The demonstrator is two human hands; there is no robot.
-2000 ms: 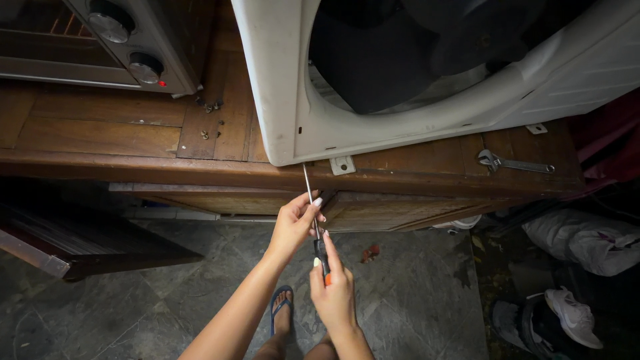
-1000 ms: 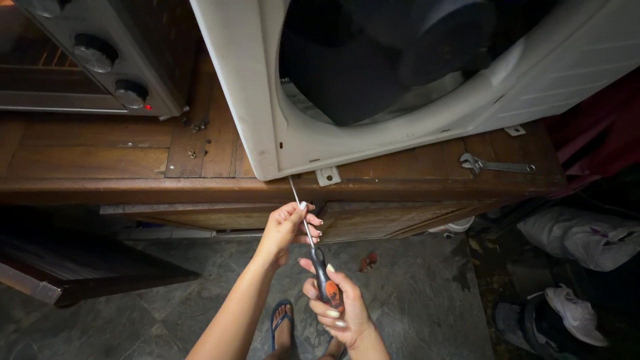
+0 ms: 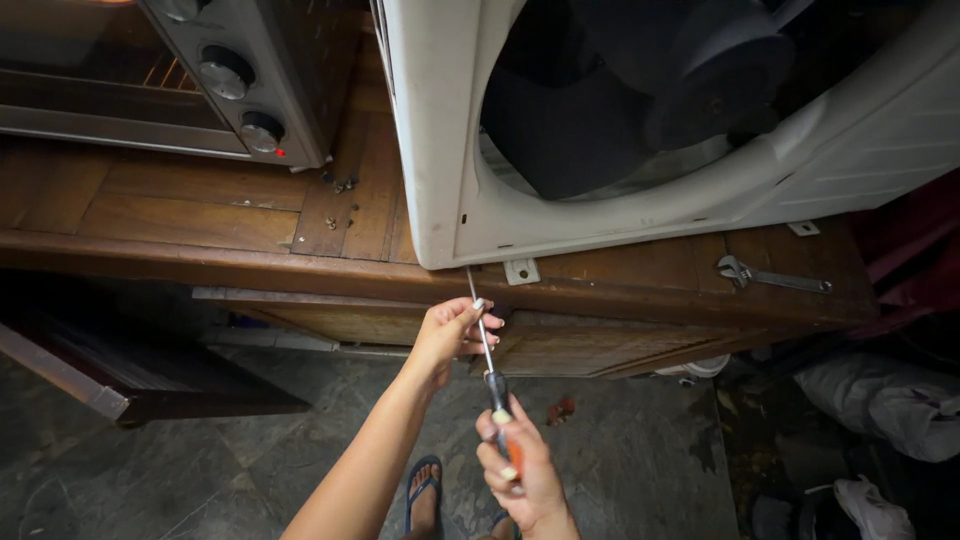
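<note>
My right hand [image 3: 517, 457] is wrapped around the black and orange handle of a long screwdriver [image 3: 484, 341]. Farther up, my left hand [image 3: 457, 330] pinches its metal shaft between thumb and fingers. The shaft points up to the underside of the lower left corner of a white fan housing [image 3: 442, 187], where its tip is hidden. Dark fan blades [image 3: 570, 127] show in the round opening. A metal bracket with a hole [image 3: 523, 271] sticks out under the housing, just right of the shaft.
The housing stands on a wooden cabinet top [image 3: 195, 217]. An adjustable wrench [image 3: 776, 277] lies at right, several small screws [image 3: 341, 184] at left. A toaster oven [image 3: 262, 90] with a lit red light stands upper left. An open cabinet door [image 3: 150, 367] juts out lower left; bags [image 3: 885, 397] lie right.
My right hand has shifted its hold on the screwdriver handle, its fingers now wrapped differently around it. My left hand stays on the shaft.
</note>
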